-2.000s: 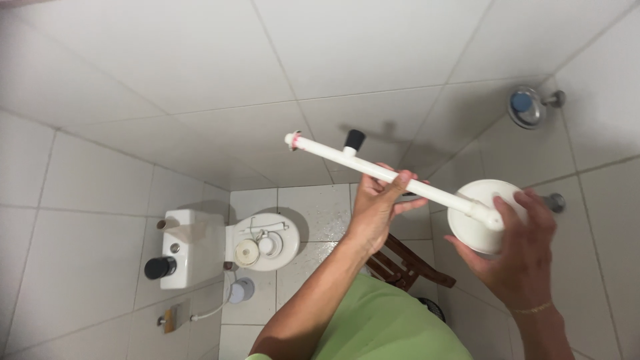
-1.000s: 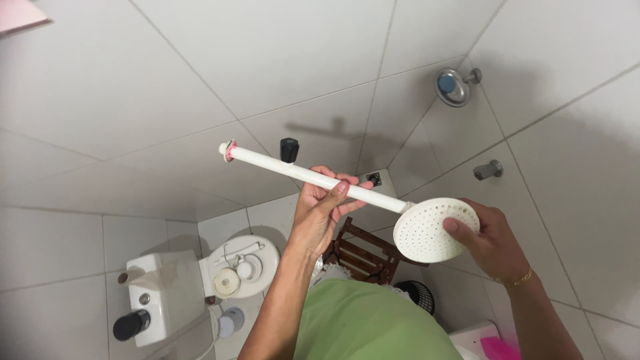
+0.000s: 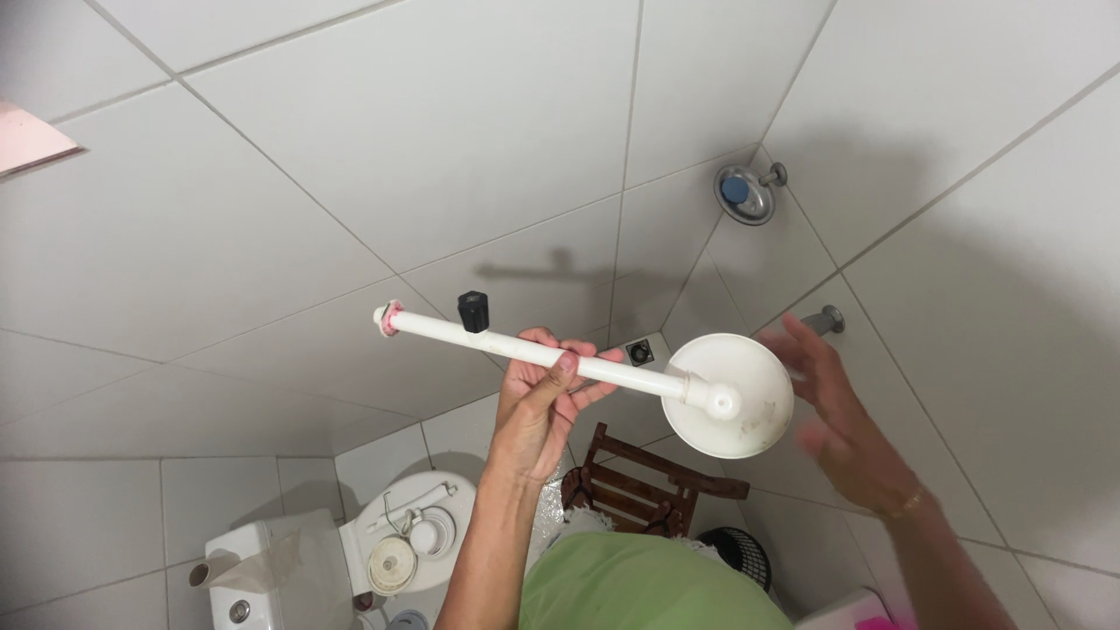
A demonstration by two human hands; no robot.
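Note:
My left hand (image 3: 547,394) grips the middle of a white plastic shower arm (image 3: 621,374), thumb on top. A round white shower head (image 3: 757,416) sits at the arm's right end, its smooth, slightly stained back facing the camera. Pinkish material and a ring surround the threaded left end (image 3: 388,318). A black knob (image 3: 473,311) stands near that end, apparently behind or on the pipe. My right hand (image 3: 822,402) is just right of the shower head, fingers spread and blurred, holding nothing; whether a fingertip touches the rim is unclear.
Below left, white round parts (image 3: 392,565) and a white tube lie on the closed toilet lid (image 3: 363,534), beside the cistern (image 3: 276,586). A wooden folding chair (image 3: 630,481) and a black basket (image 3: 744,556) stand below. A metal soap dish (image 3: 745,194) is on the tiled wall.
My right hand has let go of the shower head and moved off to its right. The shower head has turned from its perforated face to its back. The left hand keeps its hold.

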